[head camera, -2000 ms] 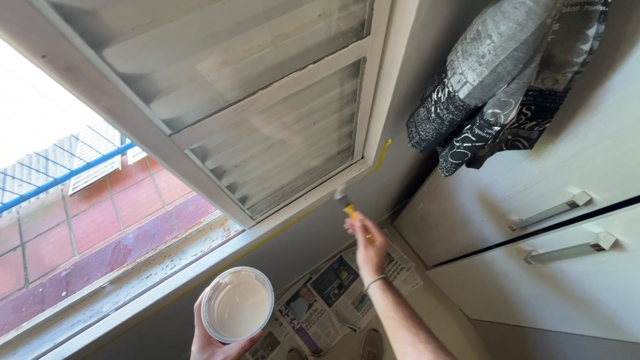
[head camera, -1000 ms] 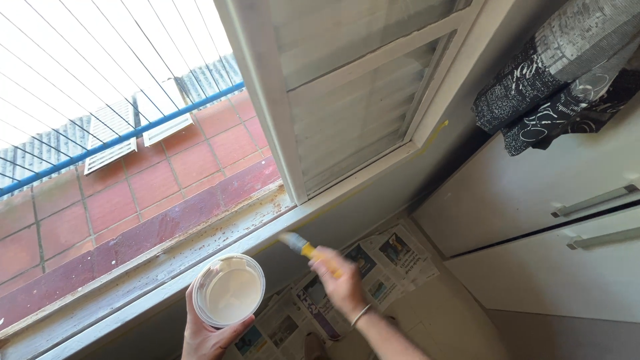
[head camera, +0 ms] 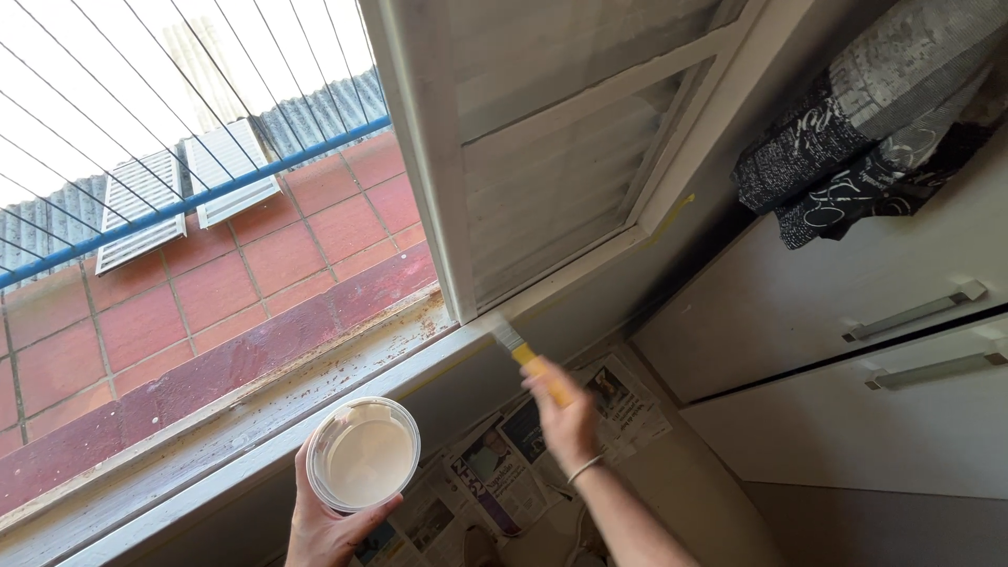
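My left hand (head camera: 335,516) grips a clear plastic tub (head camera: 363,454) of off-white paint at the lower middle. In my right hand (head camera: 563,405) is a paintbrush (head camera: 526,354) with a yellow handle, its bristles at the inner edge of the white window frame (head camera: 583,272), just right of the corner of the sliding pane. Blur hides whether the bristles touch the frame. A white sill (head camera: 260,453) runs down to the left from there, beside a rusty, paint-worn track (head camera: 378,339). Yellow masking tape (head camera: 669,220) lines the wall just below the frame.
Newspaper sheets (head camera: 504,465) cover part of the floor below the wall. White drawers with metal handles (head camera: 913,311) stand at the right, with a patterned black-and-grey cloth (head camera: 858,134) hanging above them. Outside are red tiles (head camera: 283,252) and a blue rail (head camera: 228,189) with thin wires.
The view has shifted left along the window. My right hand has brought the brush from the frame's lower right side to near the pane's corner. My left hand still holds the tub.
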